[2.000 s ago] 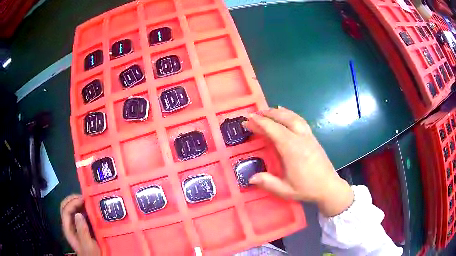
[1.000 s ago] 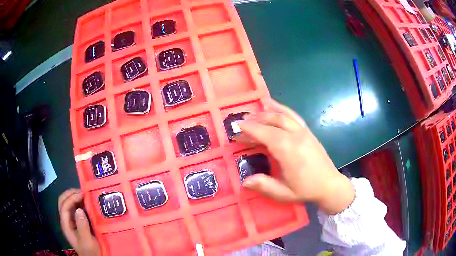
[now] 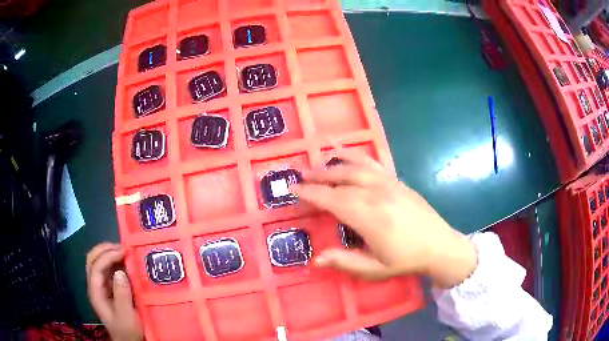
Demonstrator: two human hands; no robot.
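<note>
The red-orange compartment tray (image 3: 214,200) lies tilted in front of me with several black smartwatch units in its pockets. My left hand (image 3: 115,290) grips the tray's lower left edge. My right hand (image 3: 384,223) is over the right side of the tray, fingers spread, holding nothing. Its index fingertip is at the right edge of a watch unit that shows a white code square (image 3: 279,188). Two units in the rightmost column are mostly hidden under this hand. Other units, such as the one in the lower row (image 3: 222,257), show menu text.
A green mat (image 3: 427,86) lies under the tray. A thin blue stick (image 3: 493,133) lies on it at right. Filled red-orange trays (image 3: 557,86) stand at the far right, with more stacked below (image 3: 591,246). A pale paper slip (image 3: 70,206) and a black keyboard (image 3: 30,266) are at left.
My right hand has shifted from the rightmost column to the unit beside it, whose menu text is now a white code square. The tray sits slightly further right in view. My left hand still grips it.
</note>
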